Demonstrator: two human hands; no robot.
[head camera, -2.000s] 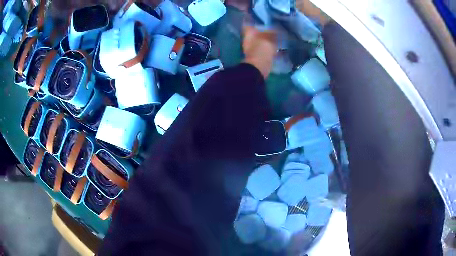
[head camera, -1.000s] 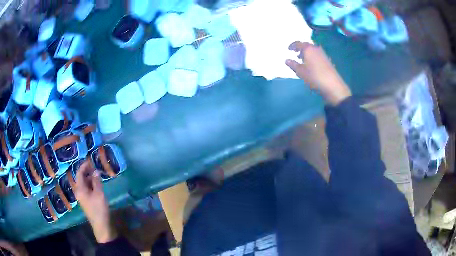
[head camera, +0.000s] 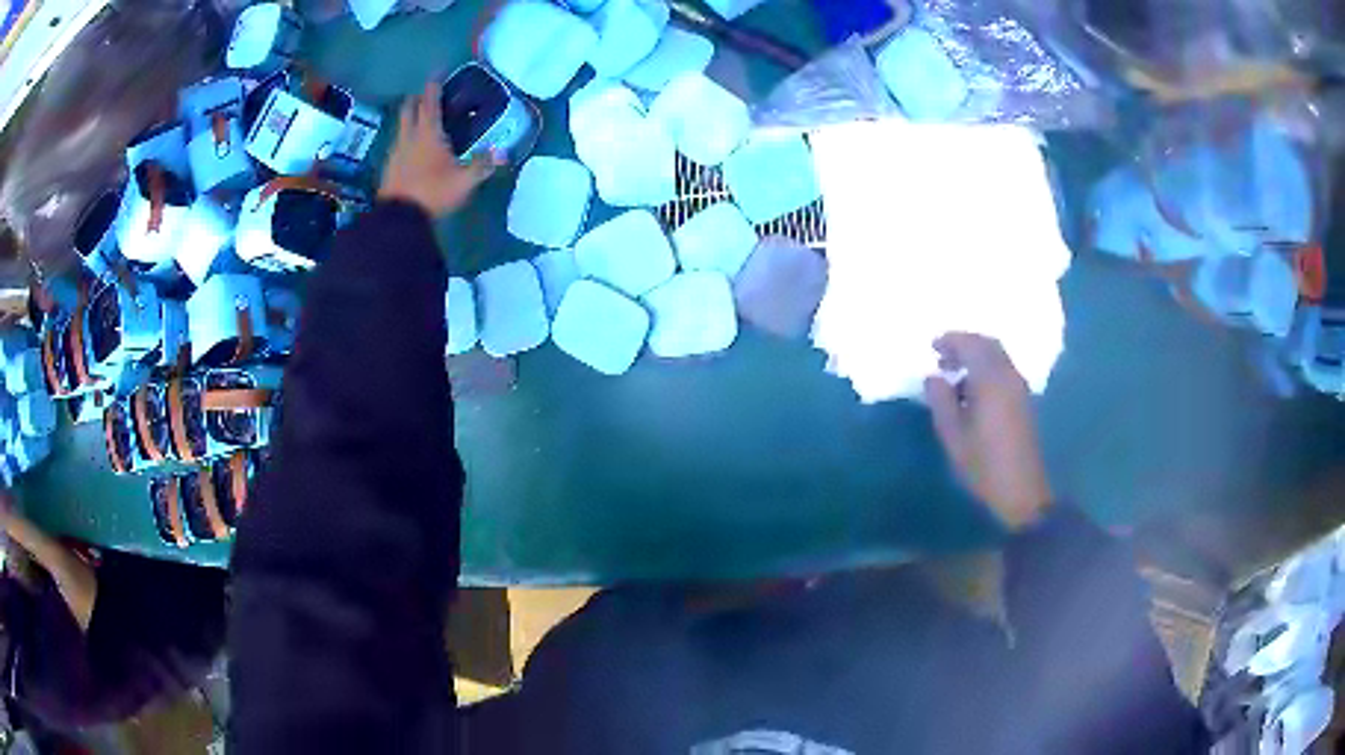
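My left hand (head camera: 426, 159) reaches to the back left of the green-topped table and grips a light-blue speaker (head camera: 487, 114) with a black grille, fingers and thumb on its left and lower sides. My right hand (head camera: 991, 428) is at the front edge of the stack of white sheets (head camera: 944, 244), its fingertips closed on a small raised bit of white sheet. The stack lies flat right of centre. Loose light-blue panels (head camera: 626, 252) lie between the speaker and the stack.
Many speakers with brown straps (head camera: 185, 421) crowd the table's left side. More blue parts (head camera: 1217, 214) lie at the right. Clear plastic (head camera: 988, 67) lies behind the stack. Another person's arm (head camera: 56, 565) shows at the lower left. White bundles (head camera: 1291, 664) show at the lower right.
My left hand has moved from the strapped speakers to the back and taken hold of a speaker. My right hand has closed on the stack's front edge. The view has shifted and turned.
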